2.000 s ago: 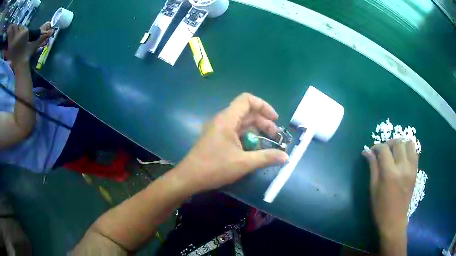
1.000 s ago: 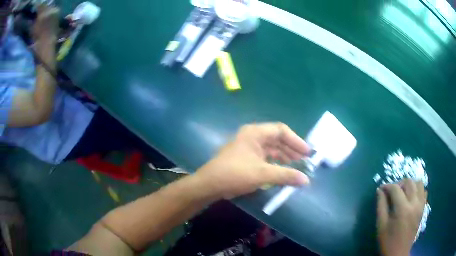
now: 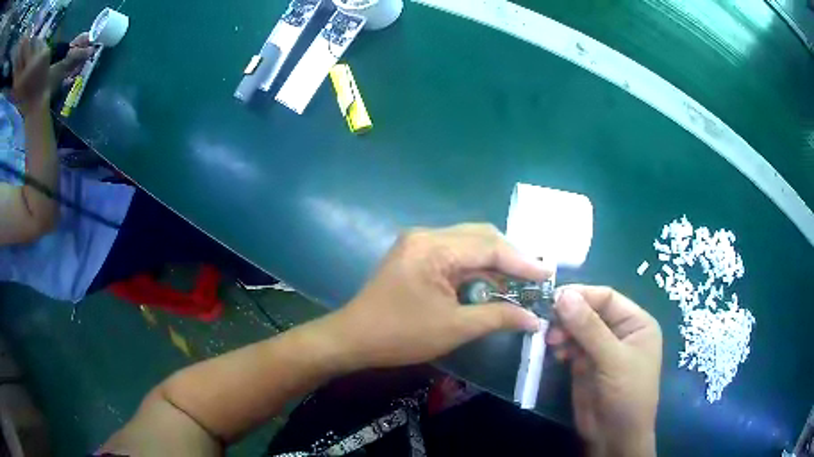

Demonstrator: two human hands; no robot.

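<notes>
A white fan housing (image 3: pixel 549 225) stands on its side on the green bench, its handle pointing toward me. My left hand (image 3: pixel 446 290) holds a small circuit board (image 3: pixel 528 293) between thumb and forefinger above the handle; a dark green cylindrical battery (image 3: pixel 475 292) with wires lies in the same hand. My right hand (image 3: pixel 607 357) has thumb and forefinger pinched together at the board's right end. Whether a small white part is between those fingertips cannot be seen.
Small white parts (image 3: pixel 714 335) lie in a loose pile at the right. White fan units (image 3: pixel 308 80) and a yellow battery (image 3: pixel 350 98) lie at the upper left. A neighbouring worker's hand (image 3: pixel 32 71) is at the far left. A white strip (image 3: pixel 625 80) edges the bench.
My right hand has left the white pile and moved left to the circuit board. The fan housing has turned, its handle now pointing more directly toward me. My left hand still holds the board.
</notes>
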